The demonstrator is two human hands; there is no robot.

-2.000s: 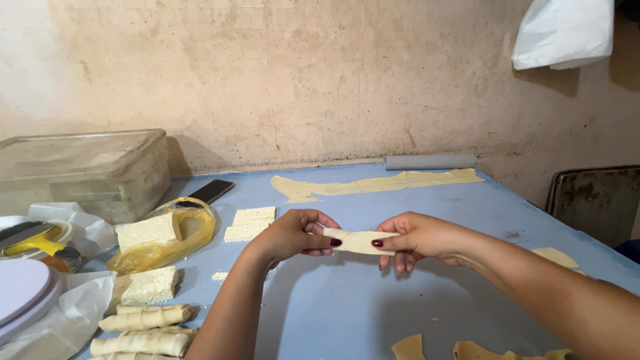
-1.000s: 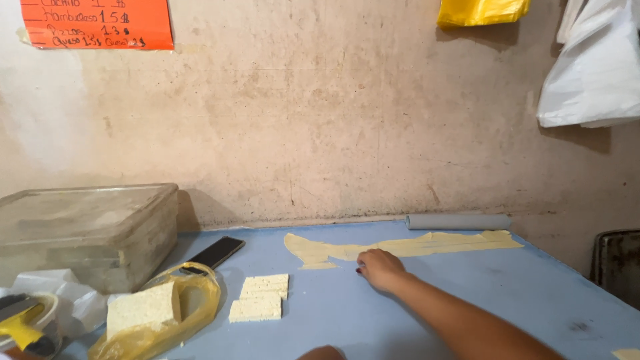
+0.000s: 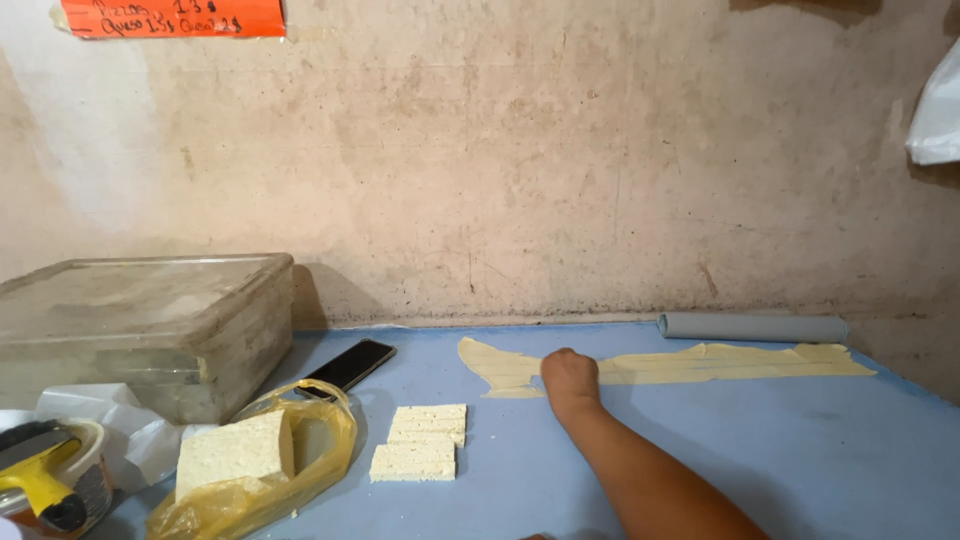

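My right hand [image 3: 570,375] rests with curled fingers on the left part of a long, thin sheet of dough [image 3: 675,365], cut lengthwise into strips; its fingertips are hidden, so I cannot tell if it pinches a strip. Of my left hand [image 3: 534,537] only a sliver shows at the bottom edge. Several slabs of white cheese [image 3: 427,425] lie in two groups left of the right hand. A larger block of white cheese [image 3: 234,454] sits in an open yellow plastic bag [image 3: 322,472].
A grey tube [image 3: 754,328] lies against the wall behind the dough. A phone [image 3: 349,365] lies beside a lidded plastic box [image 3: 247,337]. At the lower left are a tub holding a yellow-handled tool [image 3: 41,472] and a clear plastic bag [image 3: 124,427]. A white bag [image 3: 937,112] hangs at right.
Two seconds ago both hands held a short piece of dough over the table. The right hand has since moved to the dough sheet, and the left has dropped low. The view has tilted up.
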